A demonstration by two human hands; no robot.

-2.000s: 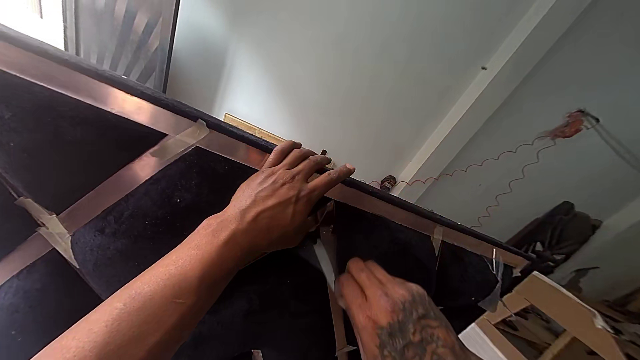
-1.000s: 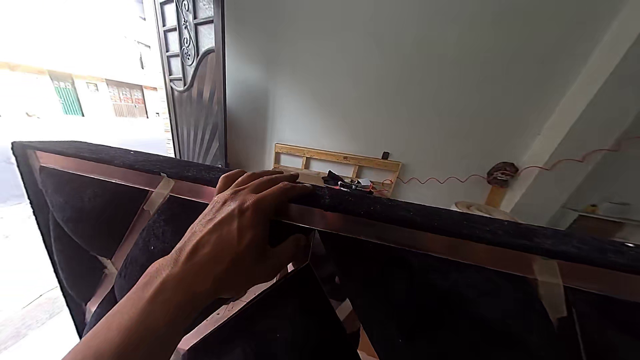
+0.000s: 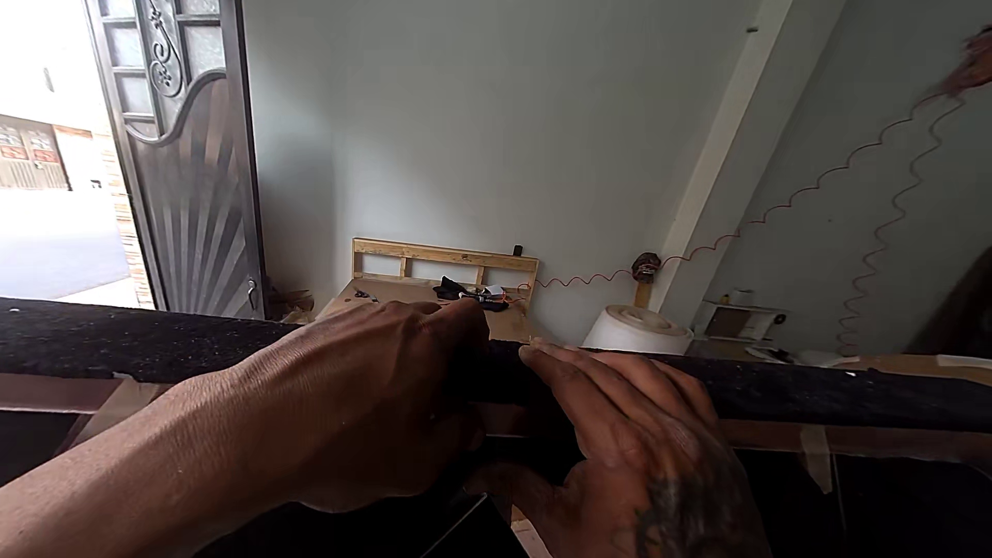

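Note:
A long panel covered in black fabric (image 3: 783,387) spans the lower view, its padded edge running left to right. Copper-toned strips and pieces of masking tape (image 3: 815,457) lie along its near face. My left hand (image 3: 387,387) grips that edge near the middle, fingers over the top. Just right of it, my right hand (image 3: 628,418), with a tattooed back, rests its fingers on the same edge, thumb low on the near face. Shadow hides the thumbs' exact contact and whatever lies between the hands.
Beyond the panel, a work table (image 3: 411,298) with a wooden frame (image 3: 442,254) holds scissors and dark tools. A white roll of material (image 3: 639,329) stands to its right. A red coiled hose (image 3: 701,249) hangs along the wall. At left, a metal door (image 3: 190,170) stands open.
My right hand, low by the panel's face with a pale blade-like tool two seconds ago, is now up on the edge beside my left hand. That tool no longer shows. The view has tilted strongly.

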